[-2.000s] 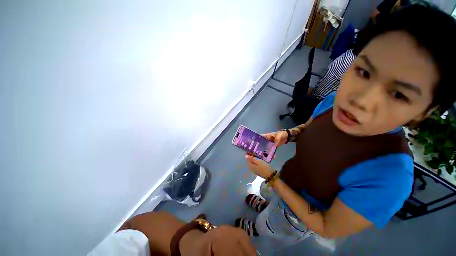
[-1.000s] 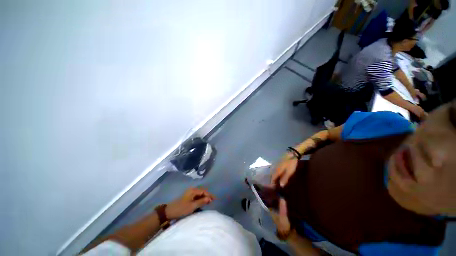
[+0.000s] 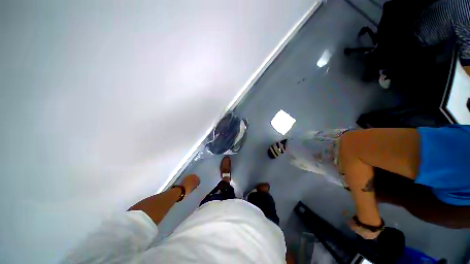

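Observation:
A bagged garment (image 3: 225, 135), dark and white cloth in clear crinkly plastic, lies on the floor against the wall. My left hand (image 3: 190, 183) hangs low beside the wall, left of my body and short of the bag, not touching it. The hand is small and blurred; nothing shows in it, and its fingers cannot be made out clearly. My right hand is not in view.
A white square (image 3: 283, 122) lies on the grey floor. A person with a blue sleeve (image 3: 447, 165) leans in at right, arm reaching down. A striped-top person sits by a black chair (image 3: 391, 41) and white desk (image 3: 460, 93). Dark furniture stands at lower right.
The view has tipped down to the floor. My left arm hangs lower beside the wall. The other person has bent over, and their phone no longer shows. The bag appears unmoved on the floor.

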